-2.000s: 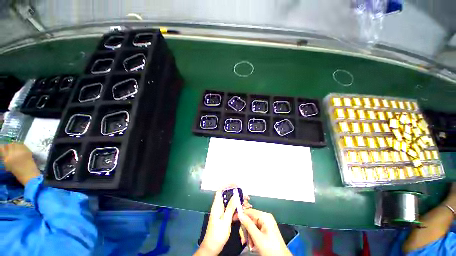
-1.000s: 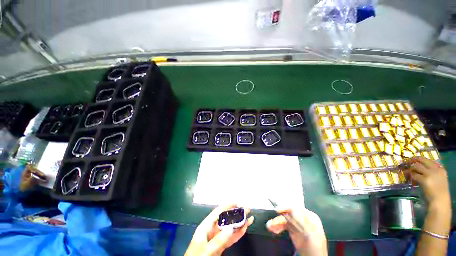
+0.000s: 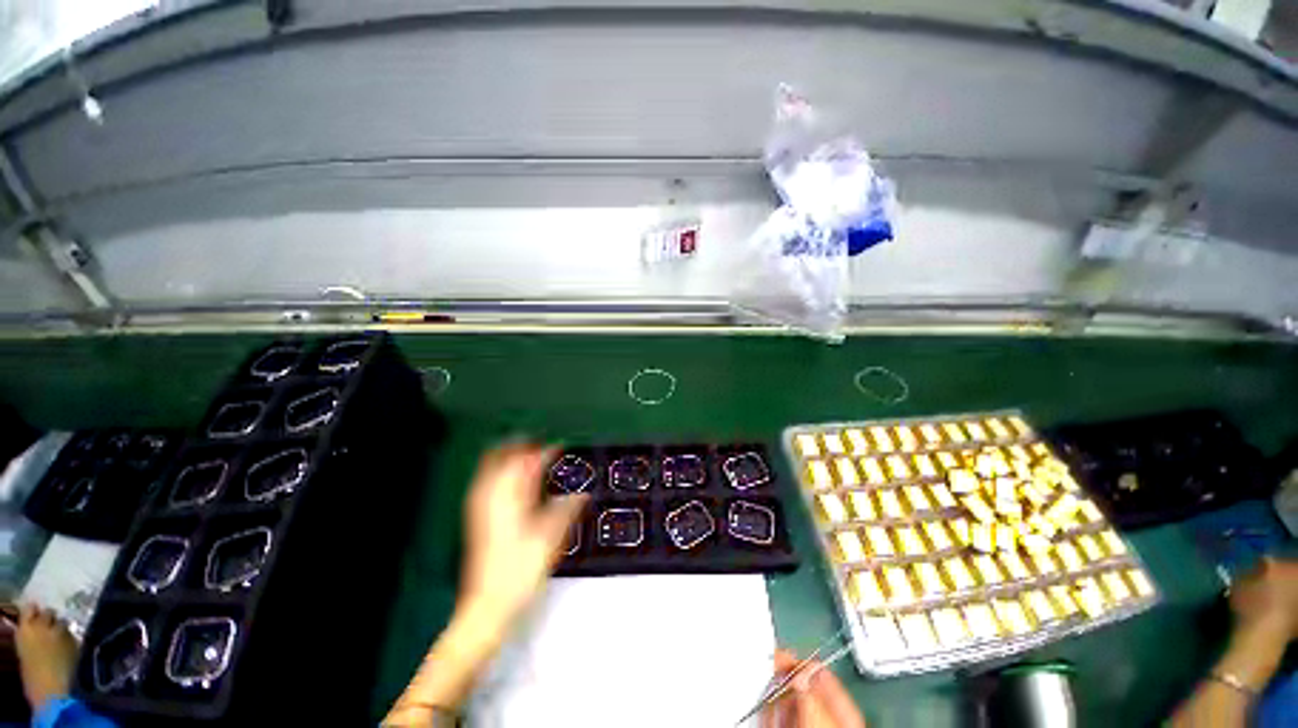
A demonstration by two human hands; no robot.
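Observation:
A black foam tray (image 3: 669, 565) lies beyond the white paper sheet (image 3: 641, 654), with silver-rimmed black watch housings (image 3: 621, 528) in its visible pockets. One housing (image 3: 752, 523) sits in the front right corner pocket. My left hand (image 3: 515, 519) is blurred over the tray's left end and hides the pockets there. Whether it holds a housing cannot be told. My right hand (image 3: 814, 697), cut off by the bottom edge, holds thin metal tweezers (image 3: 797, 680) at the sheet's right edge.
Stacked foam trays (image 3: 306, 526) with housings stand at left. A clear blister tray (image 3: 890, 659) of yellow-gold pieces is at right, a wire spool (image 3: 1046, 697) in front. A plastic bag (image 3: 826, 213) hangs behind. Neighbours' hands show at far left (image 3: 46, 651) and far right (image 3: 1264, 605).
The view has tilted up. My left hand has moved from near the bench edge to the tray's left end. The front right pocket, empty before, now holds a housing. The right neighbour's hand has left the blister tray.

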